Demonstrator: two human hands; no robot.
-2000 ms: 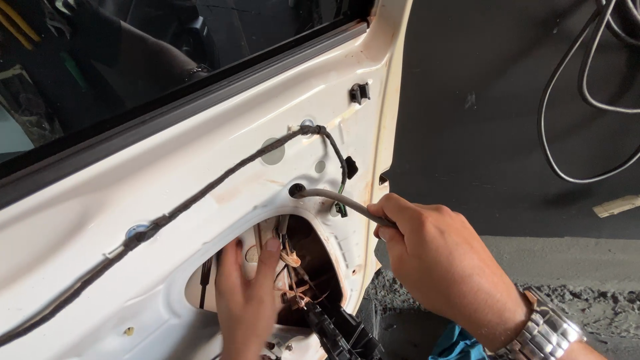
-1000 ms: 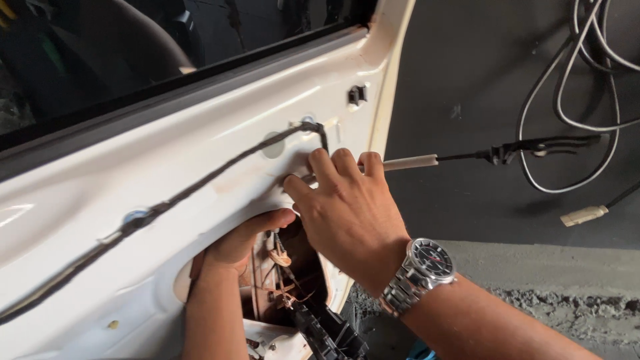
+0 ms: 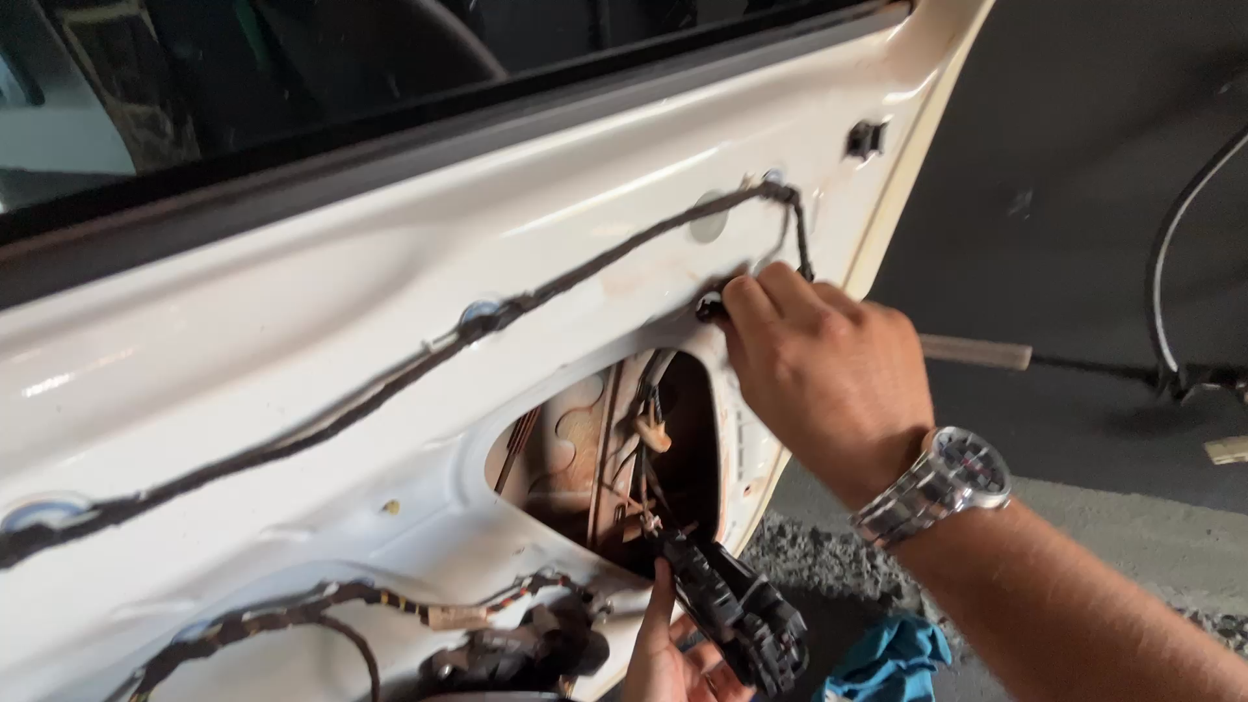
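A white car door shell (image 3: 322,331) fills the left of the view, with a taped wiring harness (image 3: 409,366) clipped across it. My right hand (image 3: 829,370), a metal watch on its wrist, pinches a grey cable at a small round hole (image 3: 710,307) in the door; the fingers hide the gripped part. A light sleeve (image 3: 975,352) on a thin dark line extends right from behind that hand. Below, my left hand (image 3: 673,653) holds a black plastic door latch assembly (image 3: 736,609) at the lower edge of the large access opening (image 3: 570,429), where wires and a tan connector hang.
A second wiring harness (image 3: 322,600) runs along the lower door to a dark part (image 3: 546,643). A blue cloth (image 3: 892,658) lies at the bottom right. The door's window (image 3: 292,68) is above, and a looped cable (image 3: 1160,263) is at the far right against a dark wall.
My left hand has left the access opening and moved down to the black latch assembly. My right hand was farther out along the grey cable two seconds ago and is now close to the small hole.
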